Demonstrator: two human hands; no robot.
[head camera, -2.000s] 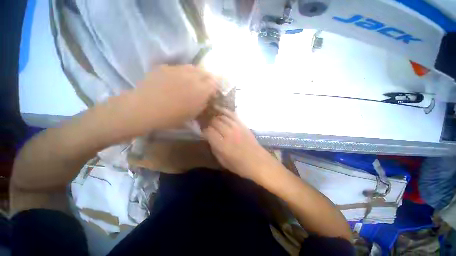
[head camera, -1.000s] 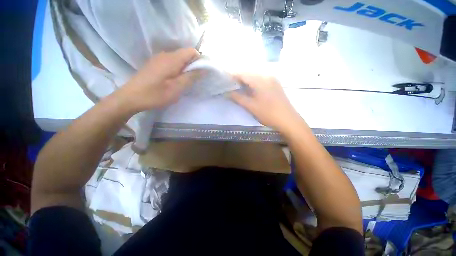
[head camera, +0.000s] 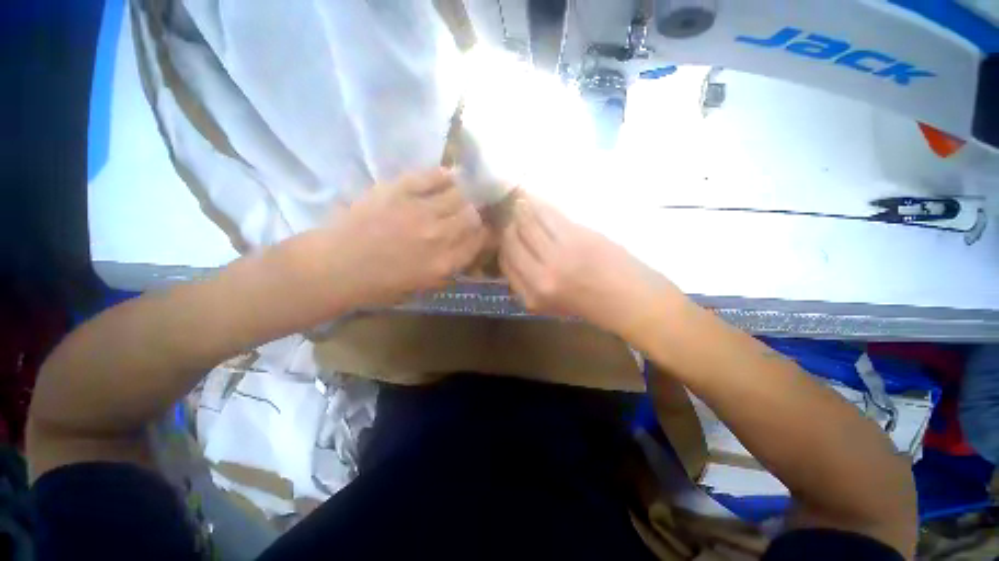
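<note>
A white cloth panel (head camera: 318, 99) with tan edges lies in folds on the left of the table, running down to my hands. My left hand (head camera: 422, 230) pinches the cloth near the table's front edge. My right hand (head camera: 548, 258) pinches the same work just right of it. A tan-brown strip (head camera: 490, 252) shows between the fingertips of both hands. The needle and presser foot are lost in the lamp glare (head camera: 526, 121) beyond my hands.
The white sewing-machine head (head camera: 833, 55) with "JACK" lettering spans the upper right. A ribbed grey edge (head camera: 811, 320) runs along the table front. Bundled white cloth (head camera: 257, 433) hangs below left. White pieces with tan bands (head camera: 734, 477) lie on blue material below right.
One second ago my hands were farther apart with white cloth stretched between them. Now they are close together near the front edge, with the tan strip between them, and the right elbow is farther out.
</note>
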